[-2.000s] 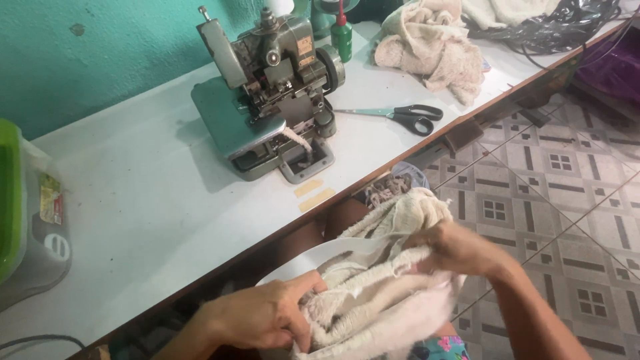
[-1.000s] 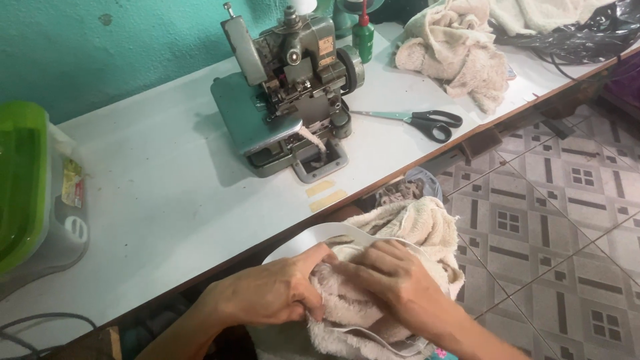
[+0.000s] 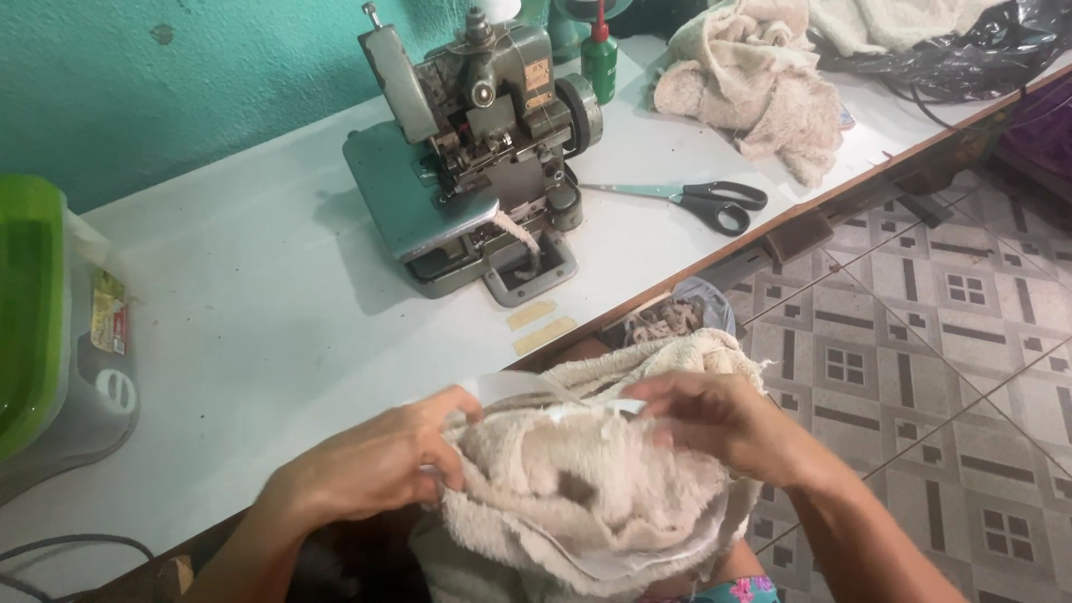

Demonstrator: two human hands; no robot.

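Observation:
A bundle of cream fleecy fabric (image 3: pixel 586 477) with a white band (image 3: pixel 519 387) along its edge lies over the lap, below the table's front edge. My left hand (image 3: pixel 377 461) grips the fabric's left edge between thumb and fingers. On the right, my right hand (image 3: pixel 720 419) is at the upper edge, fingers bent near the white band; blur hides whether it pinches anything. Above the hands, an overlock sewing machine (image 3: pixel 477 151) stands on the white table (image 3: pixel 251 318), a strip of pale fabric hanging from its plate. Scissors with black handles (image 3: pixel 712 201) lie beside it.
A plastic tub with a green lid (image 3: pixel 92 335) stands at left. Behind the scissors are a green bottle with a red tip (image 3: pixel 599 63), a heap of cream fabric (image 3: pixel 754 84) and black plastic (image 3: pixel 988 50). A bag of scraps (image 3: pixel 670 318) hangs beneath the table edge. A cable (image 3: pixel 75 540) lies lower left.
My hands, close together on the fabric one second ago, are now apart, one at each side of it. The bundle is spread wider between them, with its fleecy inside facing up.

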